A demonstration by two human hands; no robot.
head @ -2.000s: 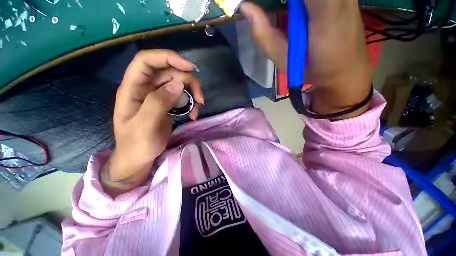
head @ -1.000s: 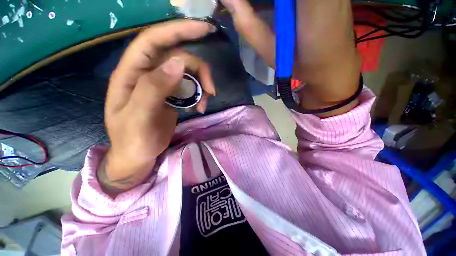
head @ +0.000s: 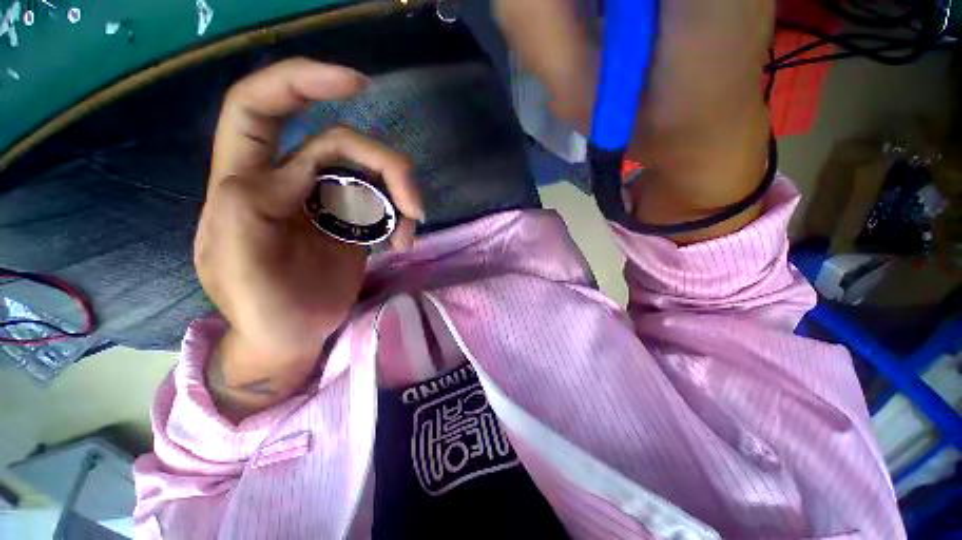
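My left hand (head: pixel 285 200) holds a round black ring with a silver rim (head: pixel 353 209) above my lap, tilted, between curled fingers and palm. A pale round surface shows inside the ring. My right hand (head: pixel 675 95) is at the top, partly cut off by the upper edge and blurred. It holds the soldering iron (head: pixel 624 84), whose blue handle lies along the hand. The iron's black cord runs back around the wrist. The iron's tip and my right fingertips are out of the picture.
A green mat (head: pixel 79 58) with small white scraps lies at the upper left, its curved edge facing my lap. Black cables (head: pixel 849 47) and a red box (head: pixel 796 90) are at the upper right. Red and black wires (head: pixel 79 306) lie on a clear bag at the left. A blue bar (head: pixel 876 364) is at the right.
My left hand has moved slightly left and down, its thumb and forefinger further from the ring, which shows more fully. The pale piece near my right fingertips has left the view.
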